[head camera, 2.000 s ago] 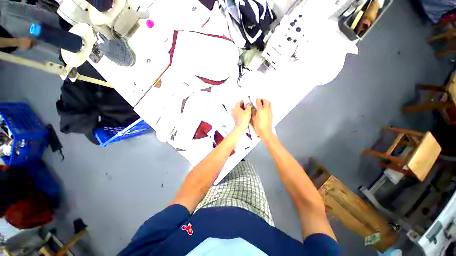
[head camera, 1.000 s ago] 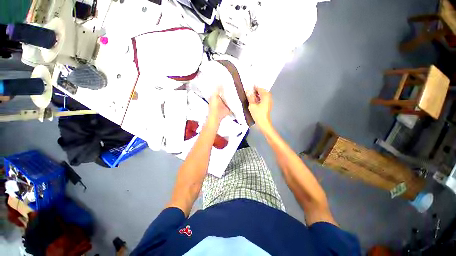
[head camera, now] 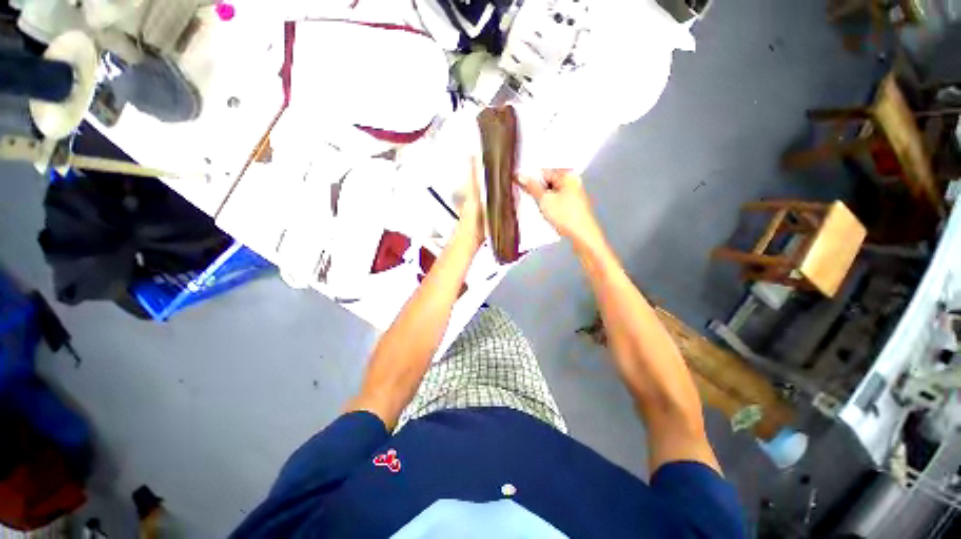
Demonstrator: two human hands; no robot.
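Note:
A long brown fabric piece (head camera: 499,184) with a dark red lower end lies lengthwise between my hands over the white table. My left hand (head camera: 473,202) is edge-on along its left side, fingers extended; glare hides its grip. My right hand (head camera: 554,194) is at its right edge, fingers curled and fingertips touching the edge. White cloth around the hands merges with the bright table (head camera: 237,147). Dark red pieces (head camera: 391,252) lie left of my left forearm. A white panel with dark red edging (head camera: 364,79) lies farther up.
A sewing machine (head camera: 546,42) and a black-and-white cloth bundle (head camera: 471,21) stand at the top. Thread cones (head camera: 40,76) are at upper left. A blue crate (head camera: 206,279) and black cloth (head camera: 93,242) are below the left table edge. Wooden stools (head camera: 832,247) stand right.
The brown strip, narrow and curved a second ago, now shows as a wider, straighter piece between my hands. My left hand has changed from bent fingers to a flatter pose beside it.

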